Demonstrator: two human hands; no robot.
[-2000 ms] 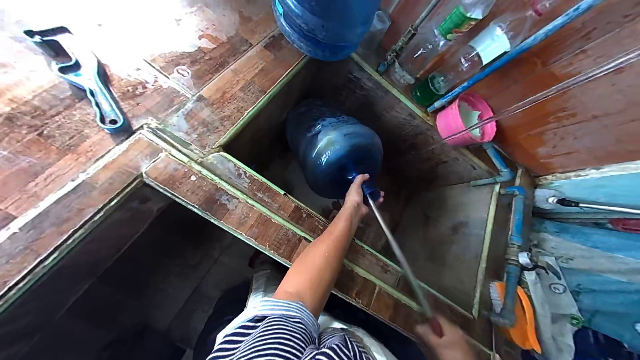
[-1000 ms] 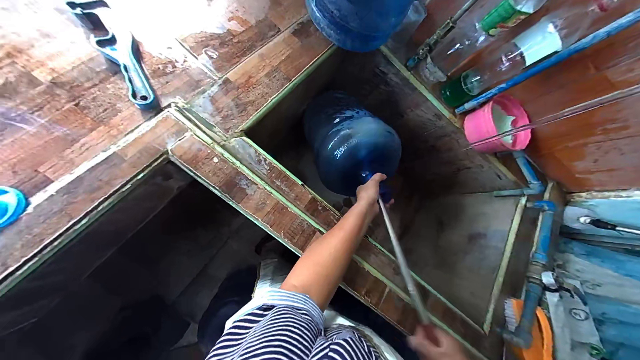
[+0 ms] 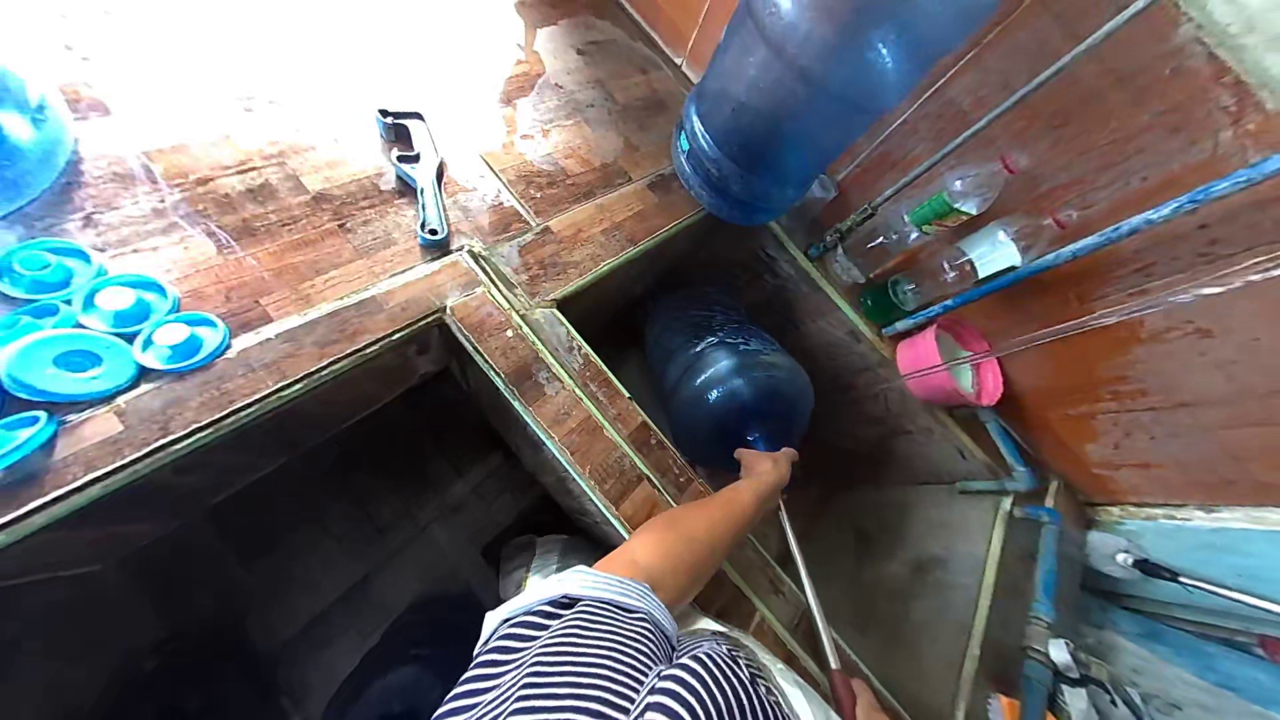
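Note:
A large blue plastic water jug [image 3: 735, 375] lies tilted in a dark tiled basin, its neck toward me. My left hand [image 3: 768, 466] grips the jug at its neck. Near the bottom edge my right hand [image 3: 868, 700], partly cut off by the frame, is closed on the reddish handle of a long thin metal rod [image 3: 808, 585]. The rod's far end runs up to the jug's neck, where my left hand hides it. Whether its tip is inside the jug cannot be told.
On the tiled ledge lie a blue bottle-cap tool [image 3: 420, 180] and several blue jug caps [image 3: 75, 362]. Another blue jug [image 3: 790, 100] stands at the basin's far edge. Along the right wall are plastic bottles [image 3: 965, 265], a pink container [image 3: 948, 365] and blue pipes [image 3: 1040, 585].
The view has swung left, bringing several blue caps into sight. My left hand keeps its hold at the jug's neck, and my right hand still holds the rod's handle.

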